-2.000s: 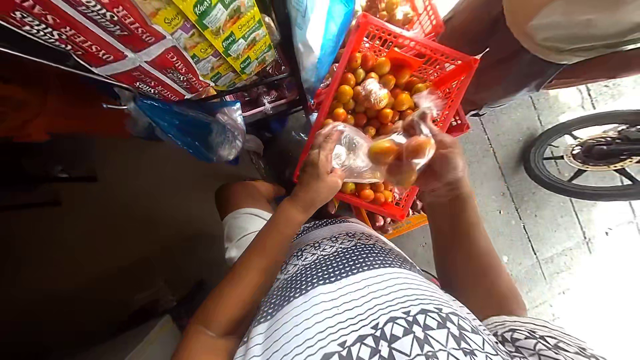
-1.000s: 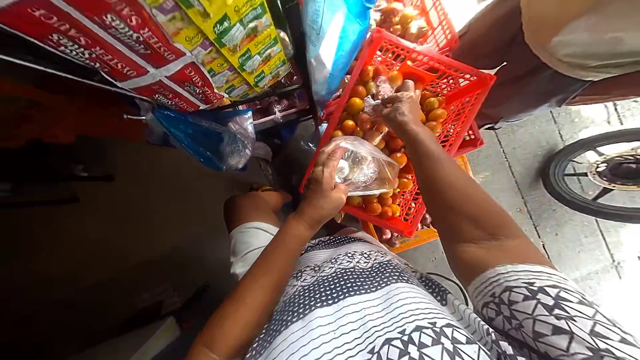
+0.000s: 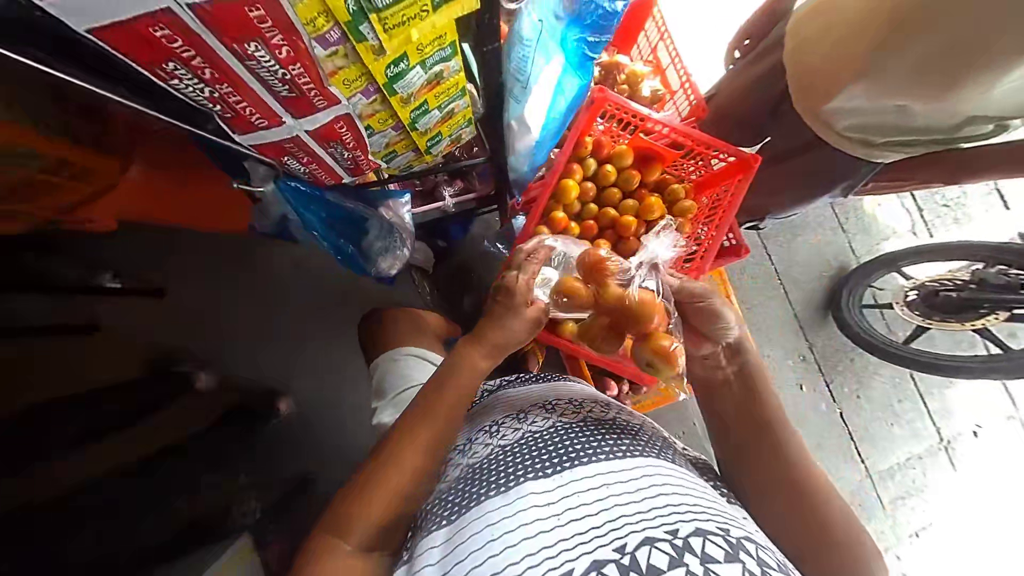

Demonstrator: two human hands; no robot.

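Observation:
A clear plastic bag of several orange-red tomatoes (image 3: 612, 300) hangs over the near part of a red plastic crate (image 3: 732, 192). My right hand (image 3: 708, 320) grips the bag's right side, near its gathered, twisted top. At its left, my left hand (image 3: 516, 300) is closed on another clear plastic bag (image 3: 560, 272) with something whitish in it; the contents are not plain. Loose tomatoes (image 3: 608, 188), small and orange to yellow-green, fill much of the crate behind both hands.
Seasoning sachets (image 3: 432, 80) and red sauce packets (image 3: 264, 64) hang at the upper left, with blue plastic bags (image 3: 344, 224) below. A second red crate (image 3: 676, 64) holds bagged produce. A person (image 3: 904, 72) stands beyond; a motorcycle wheel (image 3: 944, 308) is at the right.
My right hand has come back from the loose tomatoes in the crate and now holds a filled bag of tomatoes beside my left hand. A bag of tomatoes was also between the hands two seconds ago.

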